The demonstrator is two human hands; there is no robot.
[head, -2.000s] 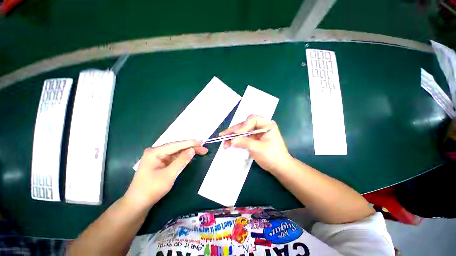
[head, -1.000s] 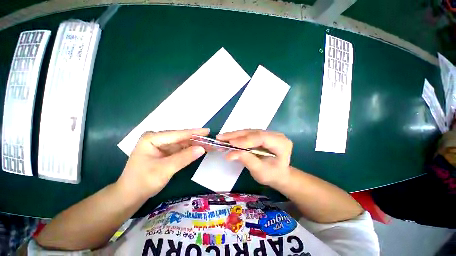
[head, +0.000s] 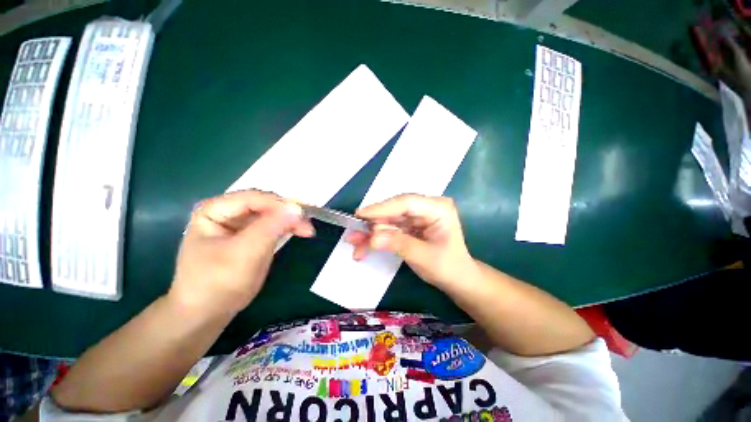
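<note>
Thin silvery tweezers (head: pixel 336 218) are held roughly level between my hands. My left hand (head: pixel 239 239) pinches their left end with thumb and fingertips. My right hand (head: pixel 420 239) pinches the right end. The fingers hide both ends, and I cannot tell whether a small piece is at the tips. Below the hands, a blank white strip (head: pixel 329 136) lies slanted on the dark green worktop (head: pixel 222 99). A second blank white strip (head: pixel 428 152) lies to its right, touching or nearly touching it near the top, partly under my right hand.
A sheet with dark printed shapes (head: pixel 26 148) and a thicker sheet stack (head: pixel 99 157) lie at the left. Another adhesive sheet (head: pixel 550 140) lies at the right. Crumpled white strips (head: pixel 716 173) are at the far right. A pale rail (head: pixel 626 53) borders the worktop's far side.
The view has shifted and tilted down. My left hand has moved up and left, and more of the tweezers' flat grey side shows between the hands. The sheets keep their layout.
</note>
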